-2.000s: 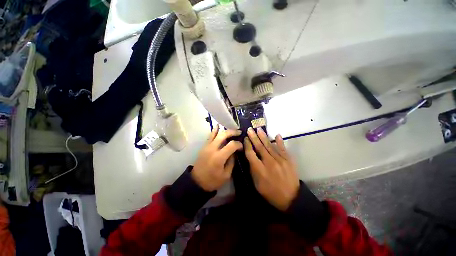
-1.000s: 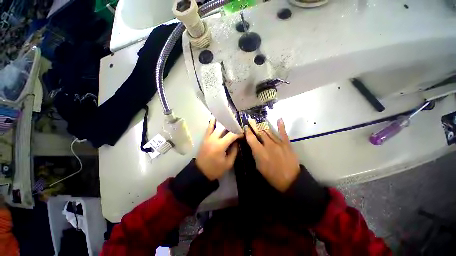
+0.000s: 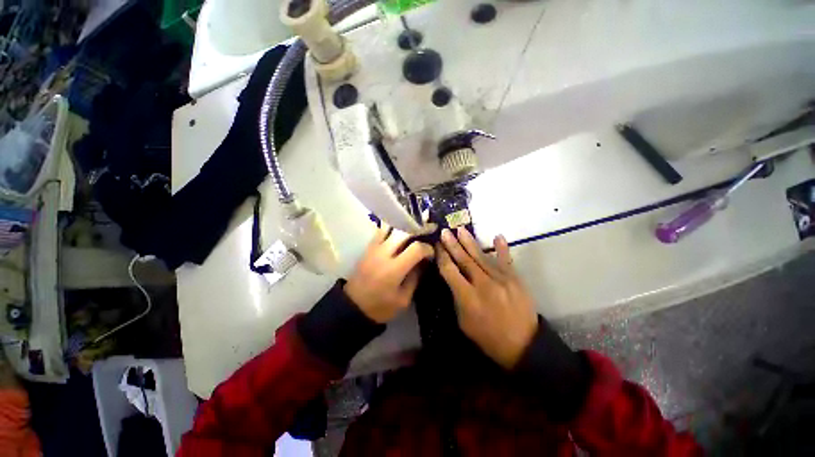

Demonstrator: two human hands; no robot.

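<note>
A black fabric piece (image 3: 435, 308) runs from the needle area down over the table's front edge towards my lap. The white sewing machine (image 3: 554, 71) stands over it. My left hand (image 3: 386, 275) pinches the fabric's left edge just in front of the presser foot (image 3: 444, 211). My right hand (image 3: 490, 294) lies flat on the fabric with its fingertips close to the foot, beside a small yellowish piece. The needle tip is too small to make out.
A black garment pile (image 3: 228, 170) lies left of the machine, near a white tag (image 3: 275, 262) and the lamp head (image 3: 308, 239). On the right are a black stick (image 3: 650, 154), a purple screwdriver (image 3: 688, 220) and a black card with round parts (image 3: 803, 209). A white bin (image 3: 107, 393) stands lower left.
My right hand has drawn back slightly from the presser foot since one second ago and lies flatter on the fabric. My left hand stays at the fabric's left edge. The view has shifted a little.
</note>
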